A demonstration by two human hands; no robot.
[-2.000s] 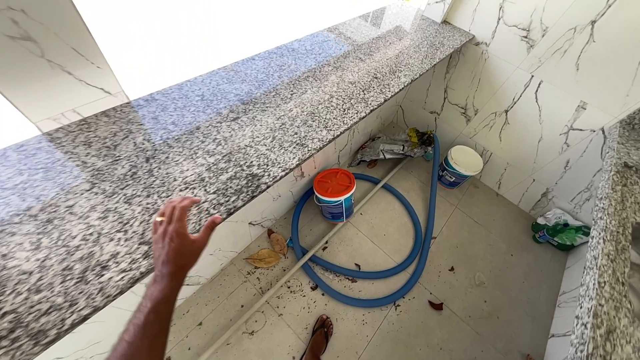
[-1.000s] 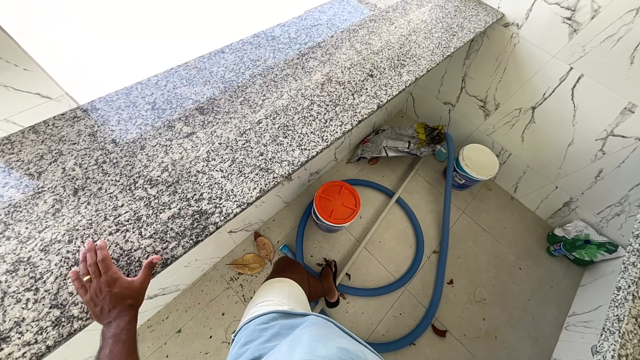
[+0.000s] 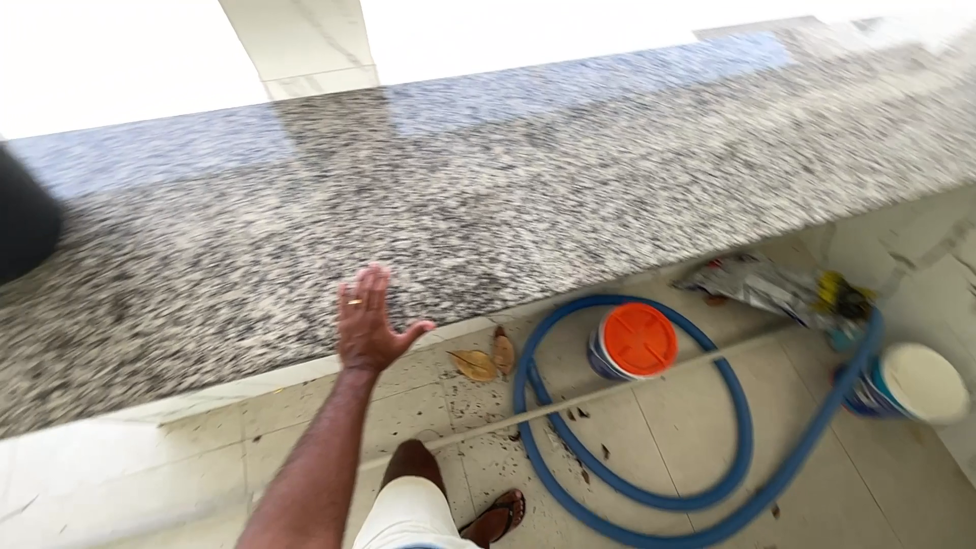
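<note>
My left hand (image 3: 369, 328) rests palm down at the front edge of a speckled granite countertop (image 3: 488, 206), its fingers together, its thumb apart and a ring on one finger. It holds nothing. My right hand is out of the picture. Below the counter, to the right of my left hand, a bucket with an orange lid (image 3: 639, 340) stands on the tiled floor, inside a loop of blue hose (image 3: 743, 427). A long pale pole (image 3: 557, 407) lies across the floor beside the bucket.
A second bucket with a whitish lid (image 3: 924, 381) stands by the marbled wall, near a crumpled silvery bag (image 3: 762, 286). Dry leaves (image 3: 474, 365) lie below the counter. A dark rounded object (image 3: 27, 213) is at the counter's left end. My sandalled foot (image 3: 503, 515) is near the hose.
The view has swung a long way left, bringing the dark object into sight. My left hand, raised with bent fingers two seconds ago, is now flatter at the counter's edge.
</note>
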